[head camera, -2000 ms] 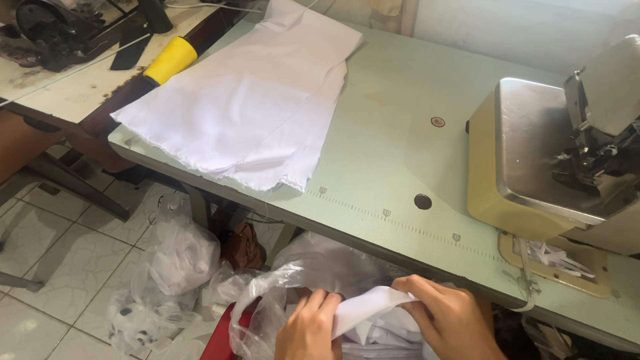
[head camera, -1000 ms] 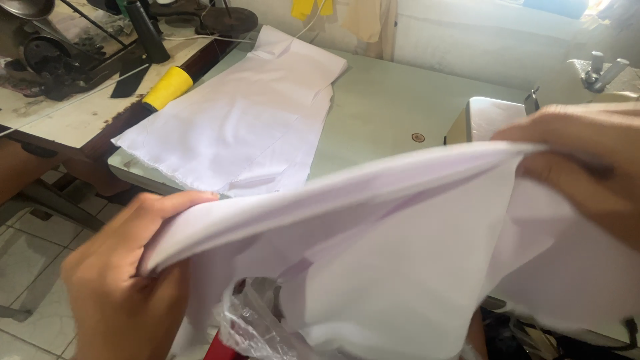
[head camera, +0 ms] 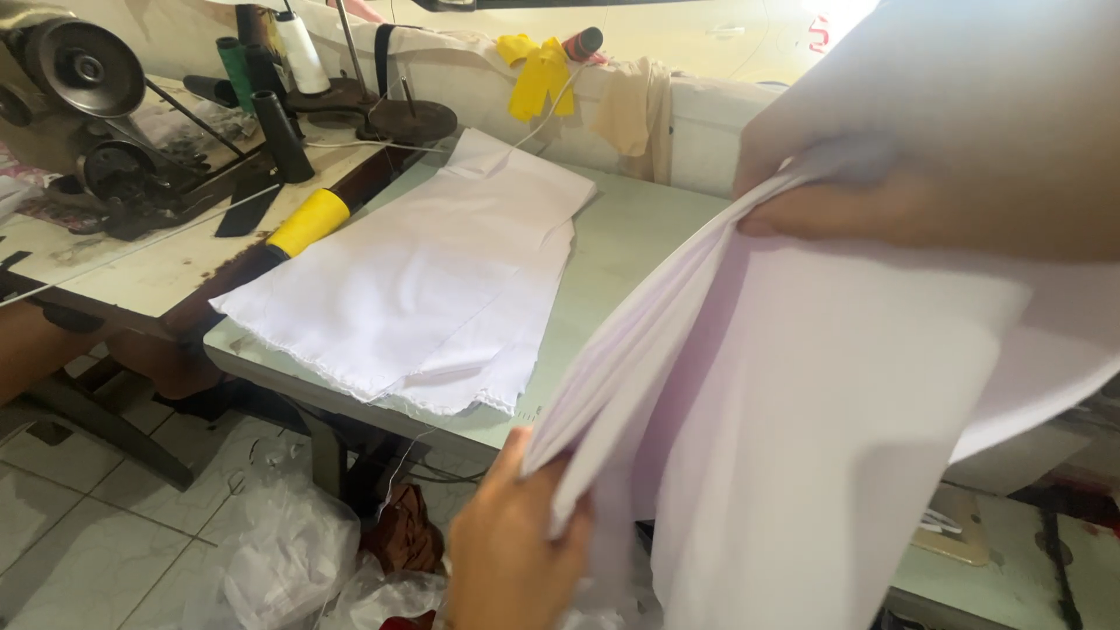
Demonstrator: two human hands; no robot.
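Observation:
A white fabric piece (head camera: 814, 376) hangs between my two hands in the right half of the head view. My left hand (head camera: 521, 538), low in the middle, grips one end of its gathered edge. Higher up at the right, my right hand (head camera: 840, 192) pinches the same edge and looks blurred. Behind and to the left, other white fabric (head camera: 420, 280) with a frayed near edge lies flat on the pale green sewing table (head camera: 647, 219). The held cloth hides most of the table's right side and the machine there.
At the left stands another sewing machine (head camera: 105, 114) with thread cones (head camera: 302, 52). A yellow-wrapped part (head camera: 311, 220) lies between the tables. Plastic bags (head camera: 289, 534) and brown cloth (head camera: 404, 529) are on the tiled floor. Part of a person's leg (head camera: 44, 350) shows at the left edge.
Two seconds ago both hands were low over the bagged white cloth; a piece was then lifted and stretched between them. Since then my right hand has risen. The view has swung.

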